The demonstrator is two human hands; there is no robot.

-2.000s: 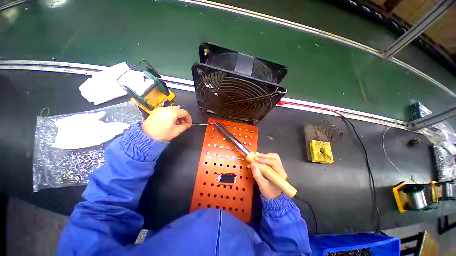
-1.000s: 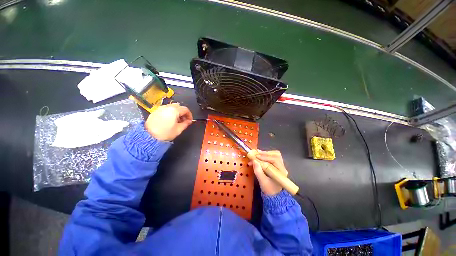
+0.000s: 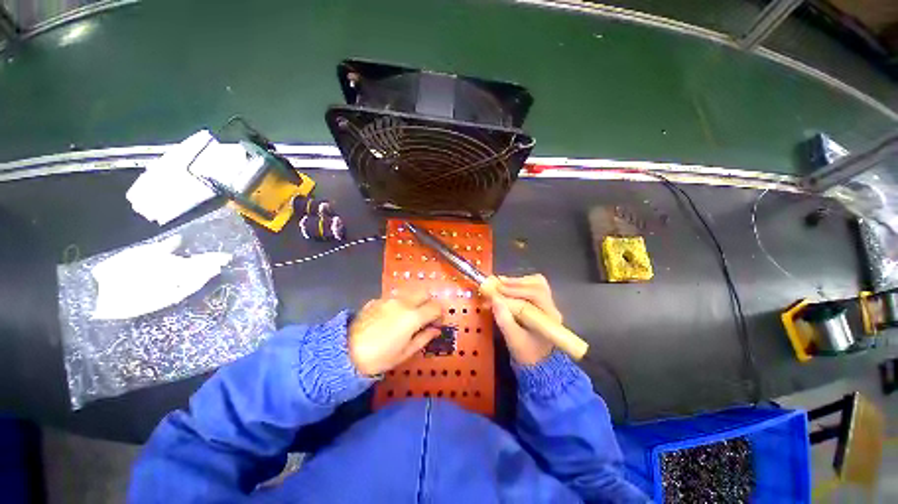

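Note:
The orange-red hole plate [image 3: 481,372] lies in front of me, with shiny dots in its upper rows. My right hand [image 3: 523,317] holds the soldering iron [image 3: 544,329] by its pale wooden handle, its dark shaft reaching over the plate's upper left corner. My left hand [image 3: 396,333] is bare and low over the plate's left side, its fingertips at the small dark components [image 3: 442,341]. Whether it pinches one is hidden. The thin solder wire [image 3: 330,250] lies loose from the plate's upper left edge toward the bag.
The black fume fan [image 3: 430,162] stands behind the plate. At left are a yellow-based solder reel [image 3: 273,202], banded coils [image 3: 318,220], white cloth [image 3: 167,187] and a clear parts bag [image 3: 148,340] with a white glove. At right are a yellow sponge [image 3: 626,259], another reel [image 3: 827,327] and a blue bin [image 3: 785,458].
My left hand has let go of the solder wire and moved down and right to the dark components. The coils beside the left reel now show. The iron stays over the plate's upper left.

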